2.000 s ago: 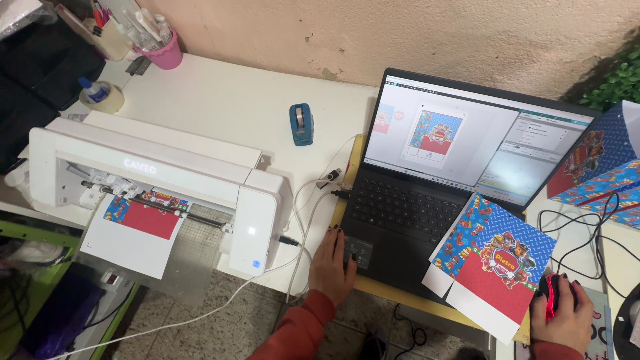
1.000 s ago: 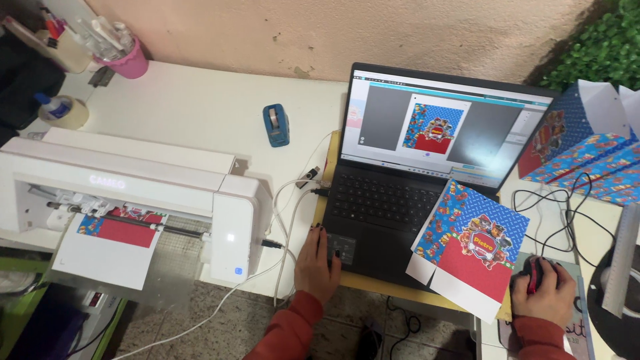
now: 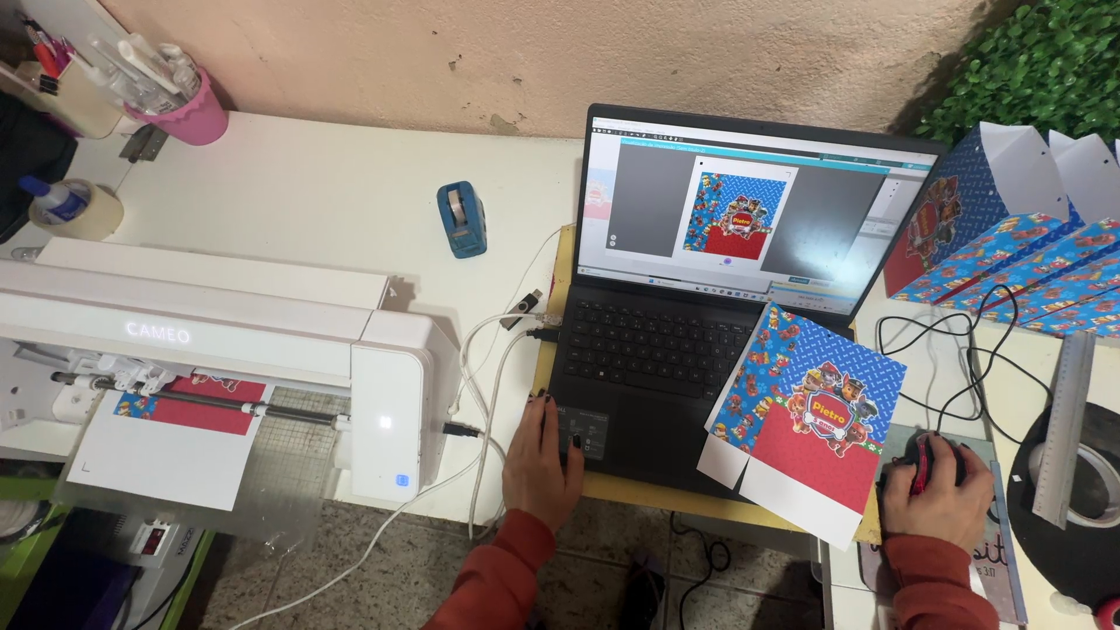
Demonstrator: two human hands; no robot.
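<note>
My left hand [image 3: 542, 459] rests on the front left corner of a black laptop [image 3: 634, 437], fingers apart and gripping nothing. Under my right hand [image 3: 945, 494] is a black and red computer mouse [image 3: 923, 468], on a grey mat. A printed blue and red card sheet [image 3: 818, 420] lies tilted over the laptop's right side. The laptop's screen [image 3: 647, 210] displays a similar design in a window. At the left, a white Cameo cutting machine [image 3: 385, 437] holds a clear gridded mat [image 3: 289, 472] with a printed sheet [image 3: 166, 464] on it, partly hidden inside.
A blue tape dispenser [image 3: 462, 219] and a USB stick [image 3: 521, 310] lie between machine and laptop. White cables [image 3: 477, 385] run beside my left hand. Printed paper boxes [image 3: 1006, 236], black cables [image 3: 971, 350] and a clear ruler [image 3: 1063, 429] are at the right; a pink pen cup [image 3: 197, 114] stands back left.
The preview on the laptop screen has changed from a pale window with a side panel to a dark-framed one. Both hands remain at the laptop and mouse.
</note>
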